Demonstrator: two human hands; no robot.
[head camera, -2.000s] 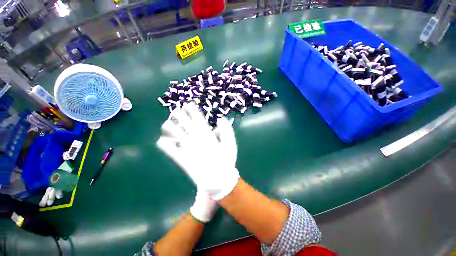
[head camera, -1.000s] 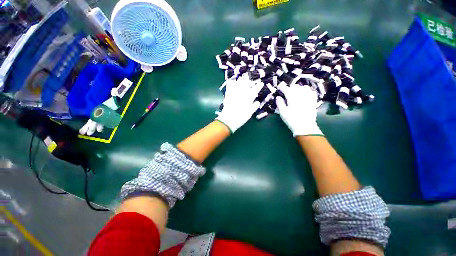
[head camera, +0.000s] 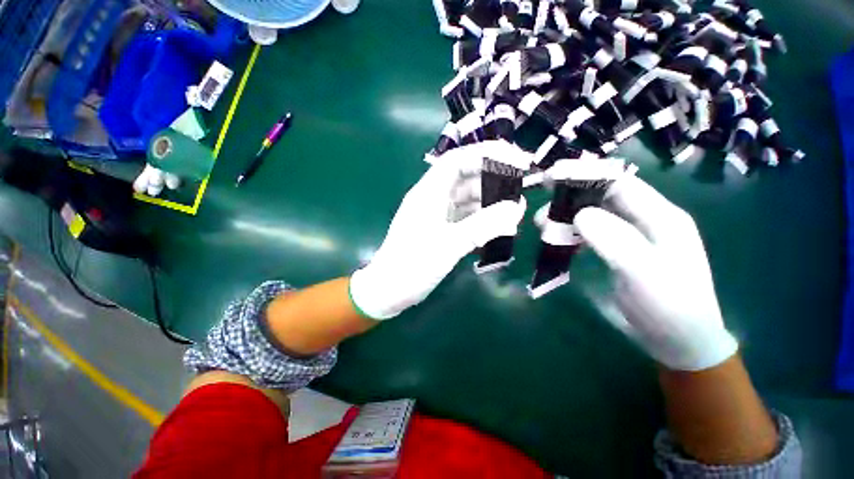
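My left hand (head camera: 435, 229), in a white knit glove, holds a short black wire harness (head camera: 500, 192) with white ends, hanging upright between thumb and fingers. My right hand (head camera: 646, 257), also gloved, holds a second black harness (head camera: 562, 224) with a white connector across its top, a white band round its middle and a white lower end, slightly tilted. The two harnesses are side by side, just in front of a large loose pile of similar harnesses (head camera: 609, 70). The fingertips behind the harnesses are partly hidden.
At left lie a marker (head camera: 265, 148), a green tape roll (head camera: 180, 154), small white lumps (head camera: 155, 181), blue bins (head camera: 140, 89) and a black corded device (head camera: 103, 210). The fan base (head camera: 272, 7) shows at the top. A blue tote edge (head camera: 842, 224) is at far right.
My hands were crossed, then apart in the pile's near edge; now they are nearer my body, each holding a harness. The view has moved closer to the pile, and the yellow sign has left it.
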